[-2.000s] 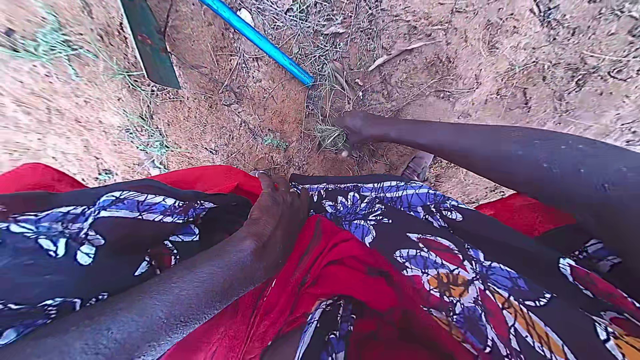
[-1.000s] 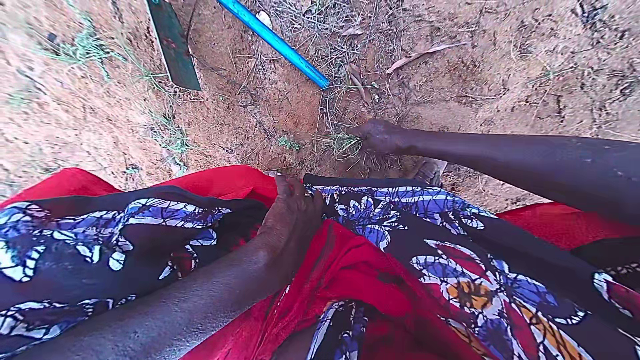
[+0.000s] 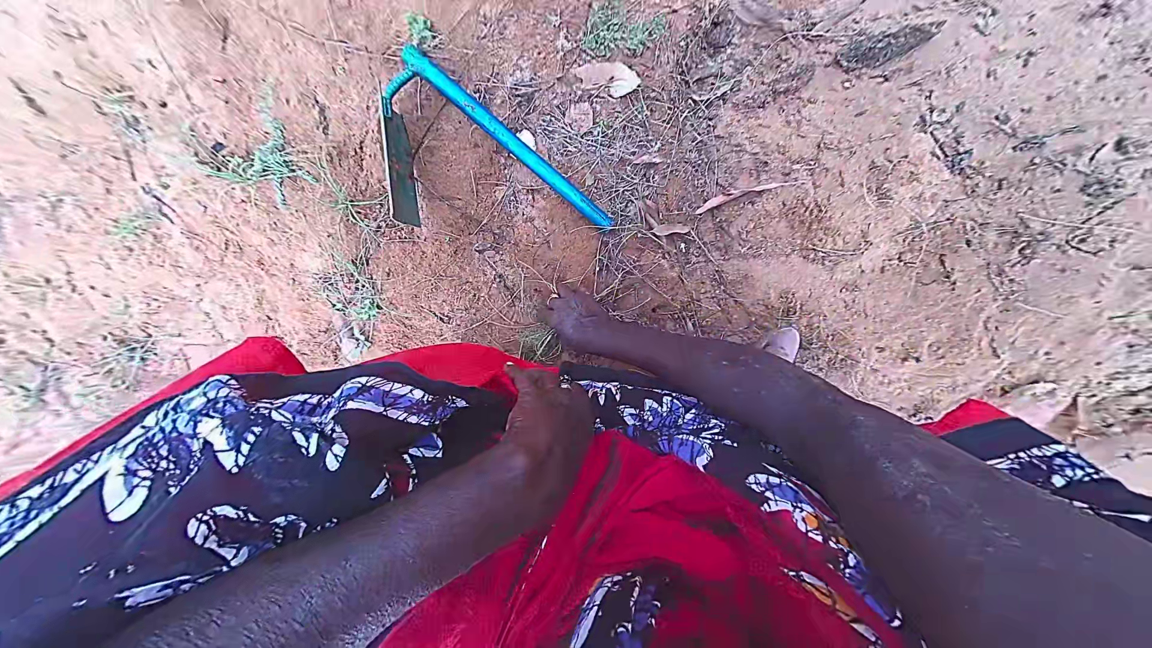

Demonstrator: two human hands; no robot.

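Observation:
My left hand [image 3: 549, 427] lies over the hem of a dark patterned cloth [image 3: 297, 477] with red borders, across my lap. Its fingertips are at the hem, but their hold on the cloth is unclear. Just beyond it, my right hand [image 3: 580, 319] reaches down to the sandy soil with bent fingers, close to a small green grass tuft [image 3: 540, 345]. Whether it grips any grass cannot be told. A hoe with a blue metal handle [image 3: 513, 139] and a flat dark blade [image 3: 400, 171] lies farther forward, touched by neither hand.
Dry grass and twigs [image 3: 630, 171] litter the soil around the handle's near end. Green weeds [image 3: 270, 157] grow left of the blade. Dry leaves [image 3: 742, 193] lie to the right, and a pale rounded thing [image 3: 781, 344] shows behind my right forearm.
My right hand has moved left relative to the hoe handle's near end. My left hand stays on the cloth. The view has shifted, bringing the whole hoe into sight.

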